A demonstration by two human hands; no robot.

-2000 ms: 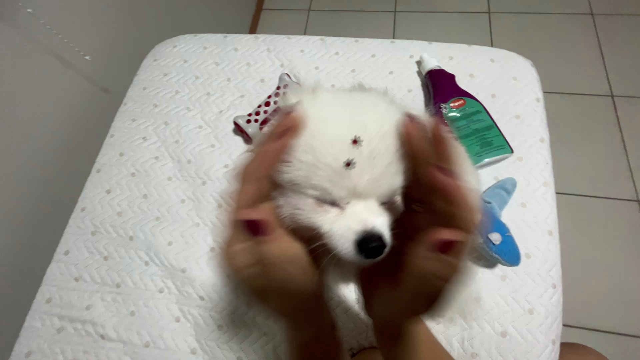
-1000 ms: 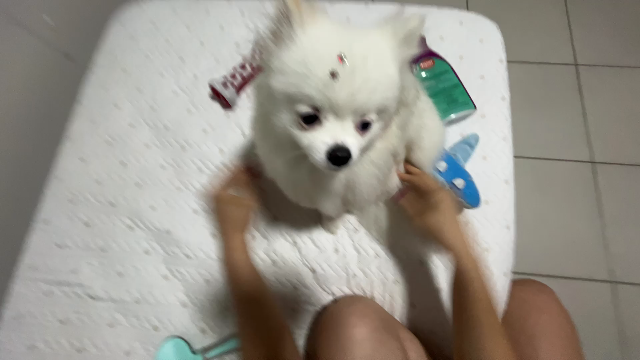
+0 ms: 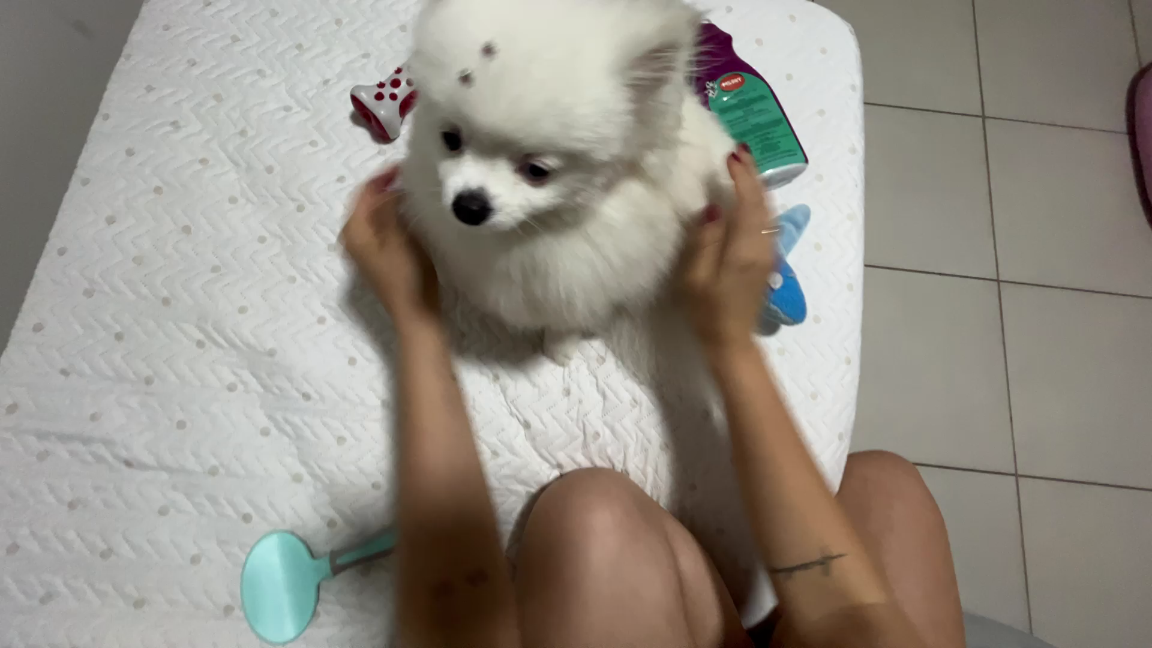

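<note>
A fluffy white dog point(image 3: 558, 198) sits on a quilted white cover point(image 3: 225, 342), its head turned a little to the left of the view. Two small dark ornaments show in the fur on top of its head. My left hand point(image 3: 391, 238) rests against the dog's chest and side at the left, with curved fingers partly hidden by fur. My right hand point(image 3: 733, 243) is at the dog's other flank, fingers spread along the fur and a thin ring on one of them. Neither hand is closed around anything.
Behind the dog lie a purple and green bottle point(image 3: 756, 117) and a red-dotted white toy point(image 3: 385, 103). A blue plush toy point(image 3: 786, 288) is beside my right hand. A turquoise round-headed tool point(image 3: 281, 585) lies near my left forearm. My knees point(image 3: 603, 540) are at the near edge, tiled floor point(image 3: 927, 198) at right.
Two seconds ago both hands cupped the dog's head, its eyes closed; now they are at its sides. Its eyes are open, and its head has turned since one second ago.
</note>
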